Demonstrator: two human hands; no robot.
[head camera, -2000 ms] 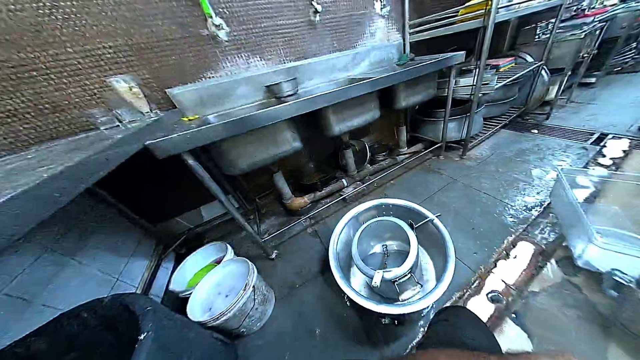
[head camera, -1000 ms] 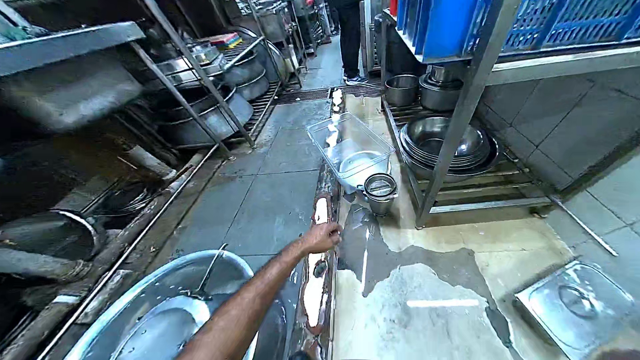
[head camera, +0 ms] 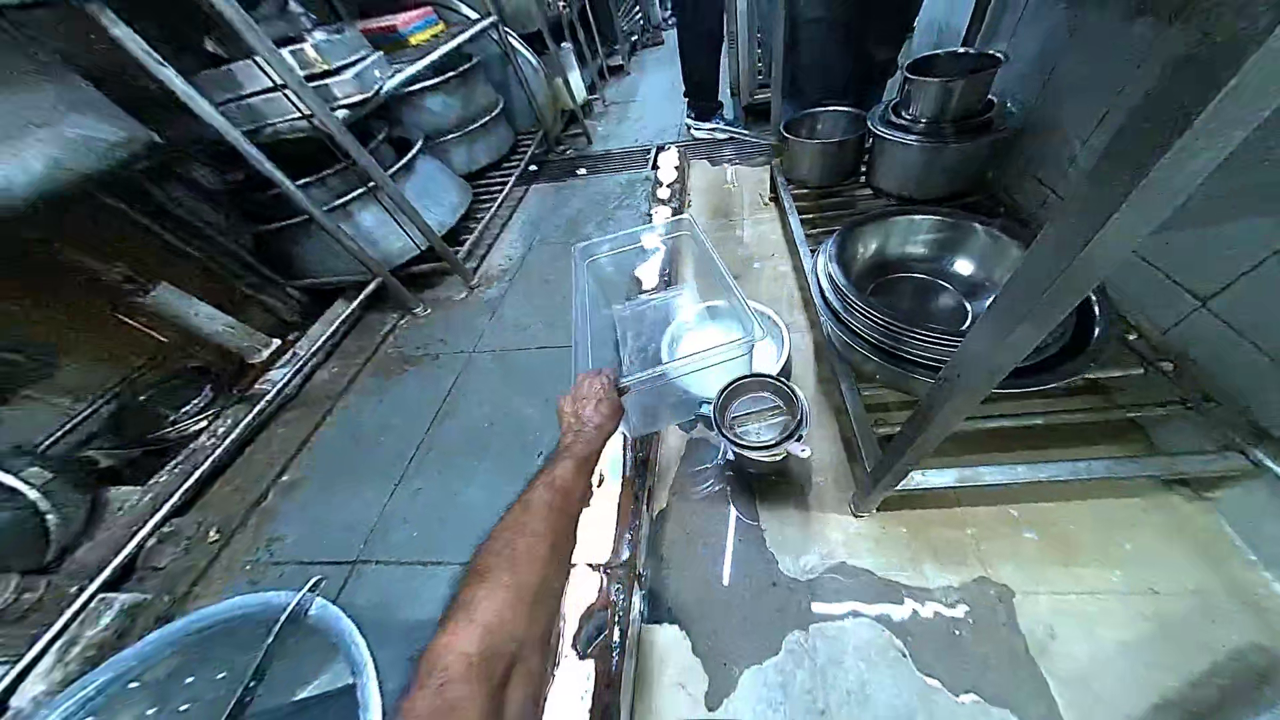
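My left hand [head camera: 590, 405] reaches forward from the bottom of the view, its fingers closed on the near left corner of a clear plastic tub [head camera: 592, 300]. The tub is tilted and overlaps a white round bucket or bowl [head camera: 772, 340] seen partly through its wall. Close to the tub's near right side stands a small round metal container [head camera: 760, 415] with a metal piece inside. A large metal basin [head camera: 355, 650] holding a long-handled utensil [head camera: 265, 650] is at the lower left. My right hand is out of view.
A metal rack [head camera: 1070, 468] on the right holds stacked metal bowls [head camera: 920, 270] and pots [head camera: 825, 150]. Large pans [head camera: 370, 225] lie on a left rack. A wet gutter [head camera: 625, 560] runs between floor tiles. A person's legs [head camera: 700, 60] are at the back.
My left hand has moved forward from the gutter's edge and taken hold of the clear tub, which now sits tilted. The view has swung far right since the oldest frame.
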